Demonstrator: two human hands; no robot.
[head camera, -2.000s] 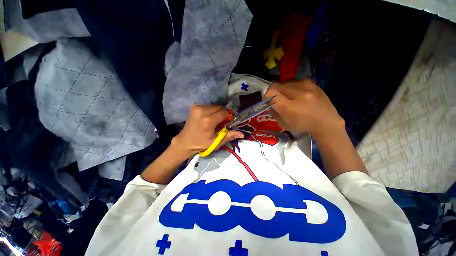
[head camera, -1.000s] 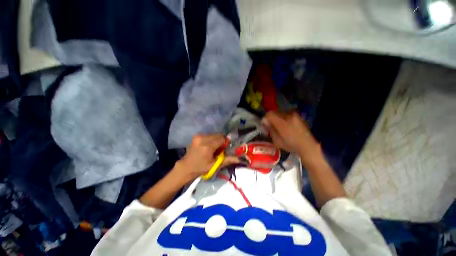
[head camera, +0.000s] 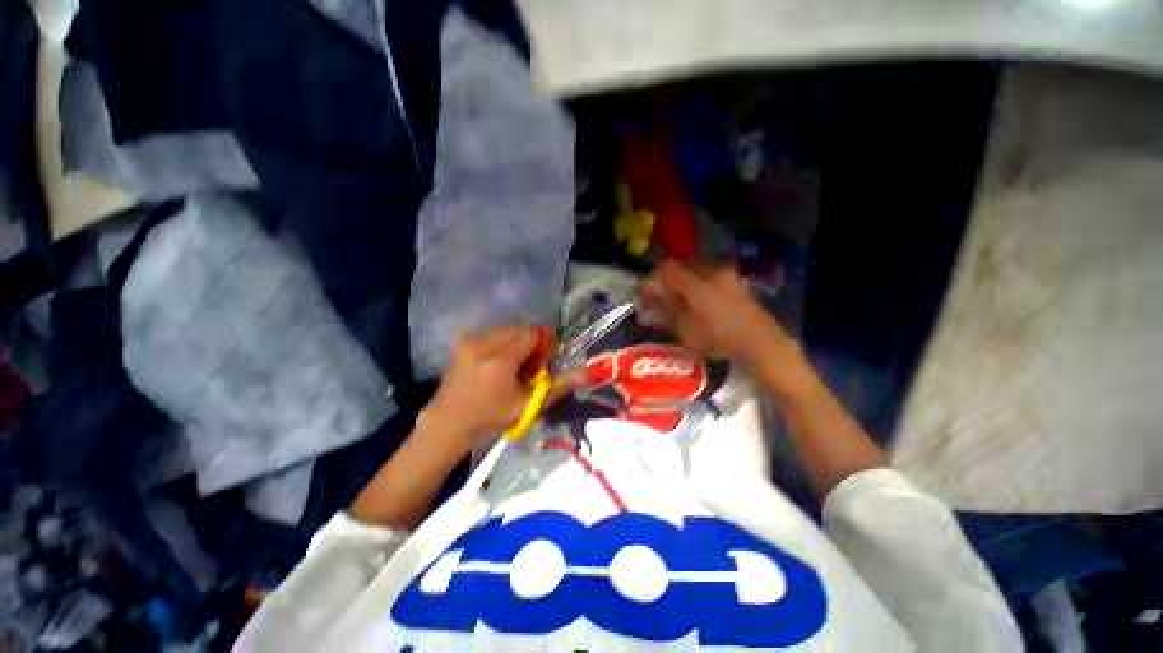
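Note:
My left hand (head camera: 491, 383) grips the scissors (head camera: 594, 332) by their red-orange and yellow handle loops, in front of my chest. The silver blades point up and right toward my right hand. My right hand (head camera: 699, 306) has its fingers bent together at the blade tips. The picture is blurred, and I cannot tell whether something small is pinched there. Both hands are above the worn white shirt (head camera: 714, 472), with its red and blue prints.
Dark garment panels (head camera: 306, 140) with grey backing (head camera: 491, 204) hang at the left. A pale table edge (head camera: 816, 36) crosses the top. Red cloth (head camera: 659, 191) with a yellow shape lies beyond my hands. A pale scratched board (head camera: 1039, 293) stands at the right.
The view has shifted, and more of the pale table edge shows than at first. The scissors remain in my left hand, and my right hand stays by the blade tips.

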